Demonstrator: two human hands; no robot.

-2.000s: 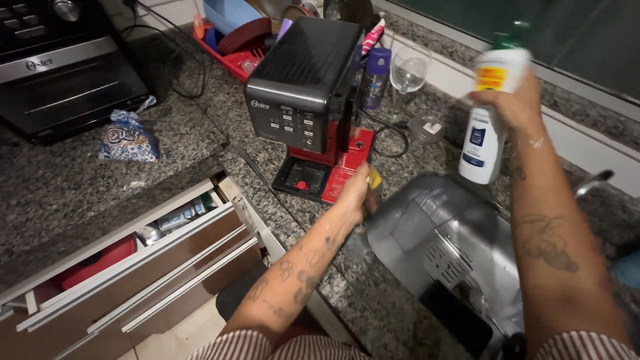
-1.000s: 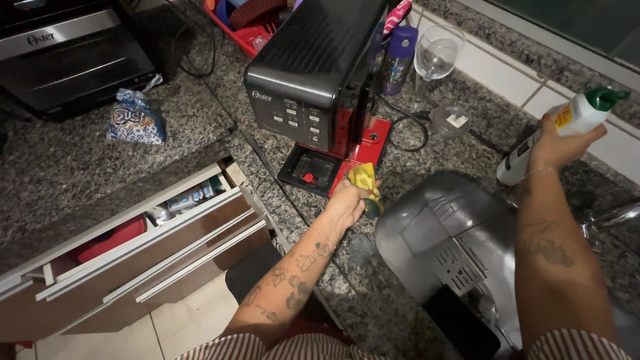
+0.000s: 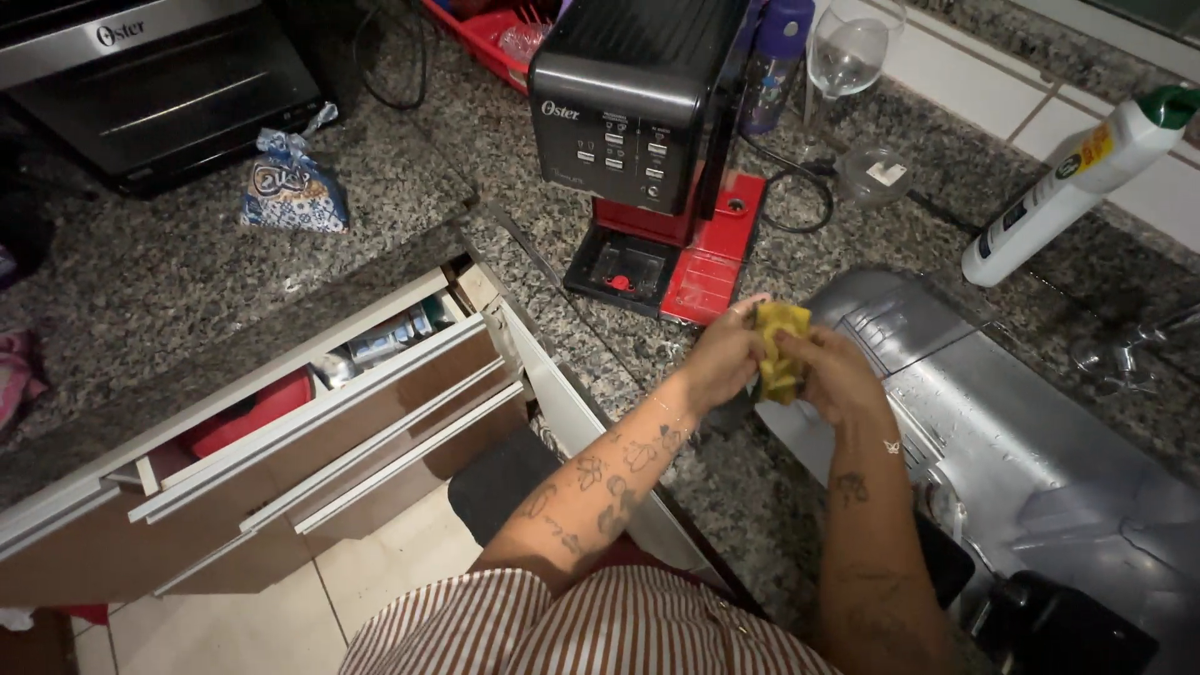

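Observation:
A yellow sponge (image 3: 784,352) is between my two hands, in front of the coffee machine and by the sink's corner. My left hand (image 3: 727,352) grips its left side, and my right hand (image 3: 834,375) pinches its right side. The black Oster coffee machine (image 3: 623,103) has a red base (image 3: 717,253) and a black drip tray (image 3: 623,267) with a small red piece in it. A white bottle with a green cap (image 3: 1069,192) stands behind the sink, apart from my hands.
The steel sink (image 3: 1041,412) lies at right, with a faucet handle (image 3: 1120,361). A wine glass (image 3: 848,52), a clear lid (image 3: 872,176) and a purple bottle (image 3: 778,70) are behind. An open drawer (image 3: 309,403), a blue-white packet (image 3: 292,187) and an Oster oven (image 3: 159,89) are at left.
My right hand has let go of the white bottle, which it held in both earlier frames, and has moved left to the sponge. The bottle now stands on the counter.

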